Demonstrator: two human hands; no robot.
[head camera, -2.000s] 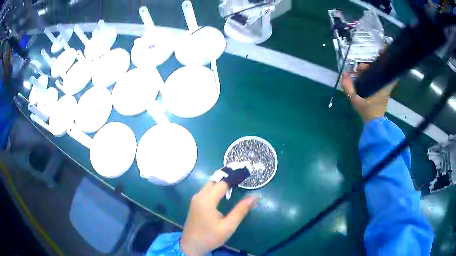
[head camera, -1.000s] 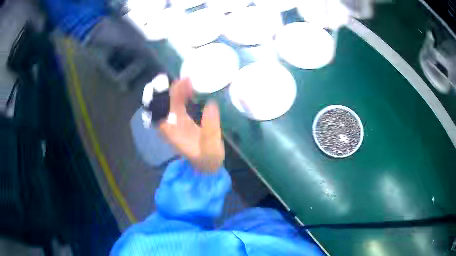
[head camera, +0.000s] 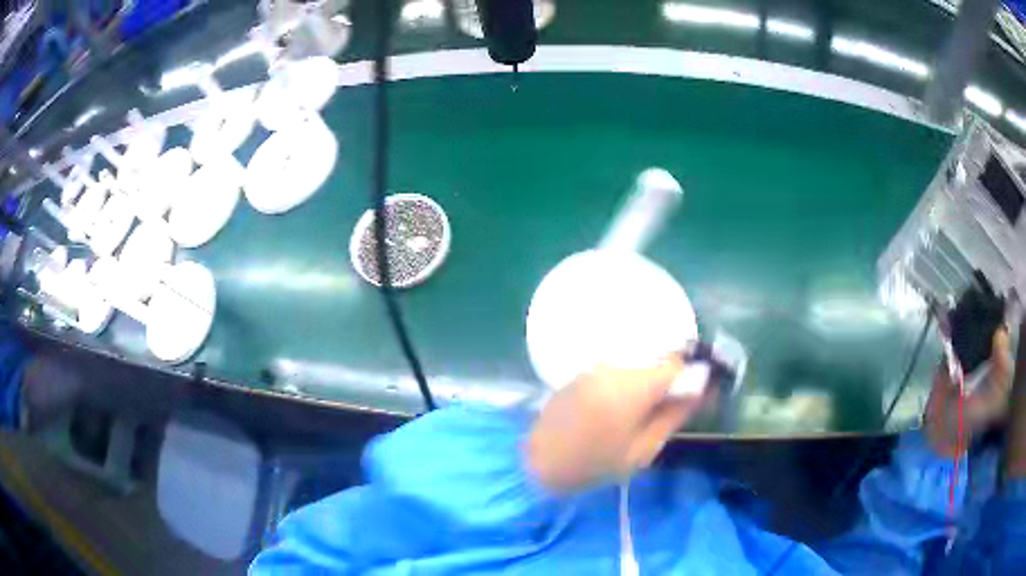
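Note:
My left hand (head camera: 608, 422), blurred, is closed on a small white part with a black pad (head camera: 700, 374) at its fingertips. It overlaps the lower edge of a white round stand (head camera: 613, 315), whose blurred arm points up and right; whether it also grips the stand is unclear. My right hand (head camera: 981, 394), at the right edge, holds a white slotted housing (head camera: 951, 242) by its lower end, beside a black part. Thin red and dark wires hang there. The fingers are partly hidden. A white-rimmed dish of small screws (head camera: 412, 240) sits left of the stand.
Several white stands (head camera: 290, 163) are grouped at the left of the green bench (head camera: 495, 158). A black screwdriver (head camera: 507, 32) hangs at the top centre, tip down. A black cord (head camera: 386, 225) crosses in front of the dish. A stool (head camera: 208, 484) is at the lower left.
The view has swung right. A white stand now lies in front of me at my left hand, away from the group. My right hand is back in view with the housing; the screwdriver hangs apart from it.

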